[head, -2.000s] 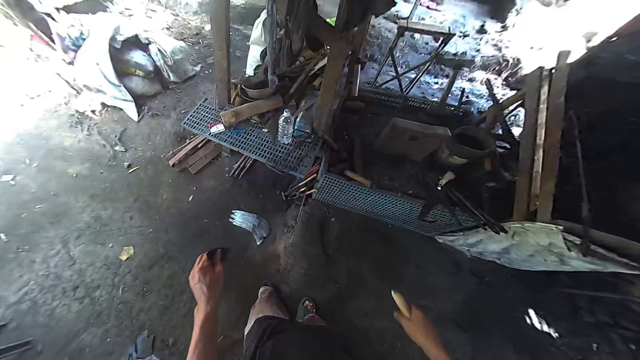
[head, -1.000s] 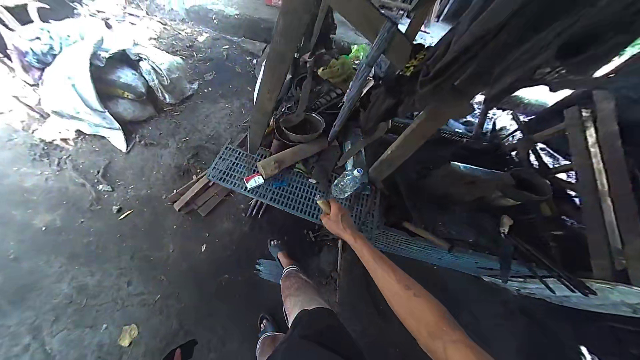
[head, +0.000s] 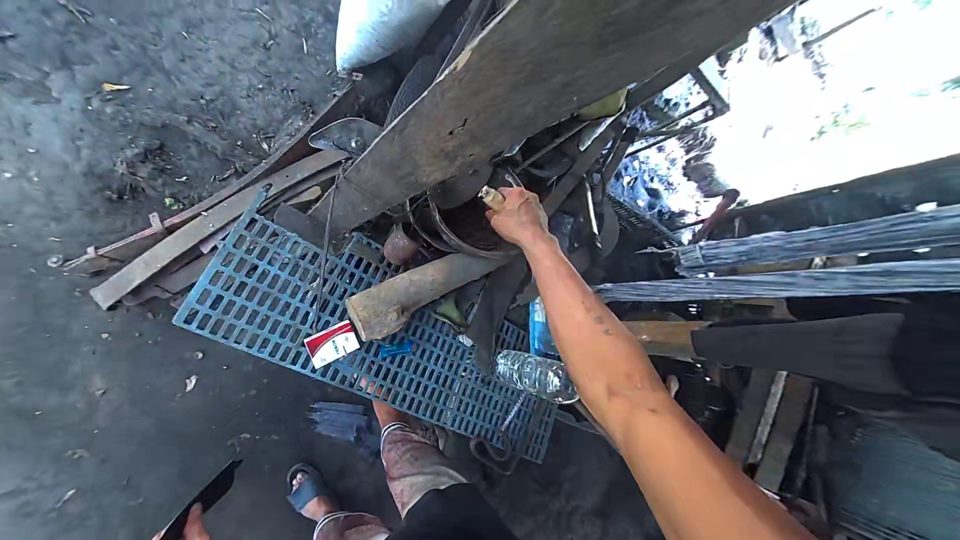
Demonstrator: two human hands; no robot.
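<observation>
My right hand (head: pixel 519 216) is closed around a short pale wooden handle (head: pixel 492 197), over a dark round container (head: pixel 469 225) at the back of the clutter; what the handle joins is hidden. Low at the left edge, my left hand (head: pixel 193 525) grips a dark flat blade-like piece (head: pixel 204 498). Below the right hand, a wooden log (head: pixel 420 292) lies on a blue-grey plastic grating (head: pixel 255 277). Beside the log's end are a red and white packet (head: pixel 331 344) and a small blue object (head: pixel 397 349). A clear plastic bottle (head: pixel 536 375) lies beside my right forearm.
A broad wooden post (head: pixel 525 90) slants across the top, close to my right hand. Wooden strips (head: pixel 217 217) lie left of the grating. A white sack (head: pixel 386 34) stands behind. Weathered boards (head: pixel 810 255) cross the right side.
My right hand has moved from beside the bottle to over the round container, the handle still in it. The view has moved closer to the grating.
</observation>
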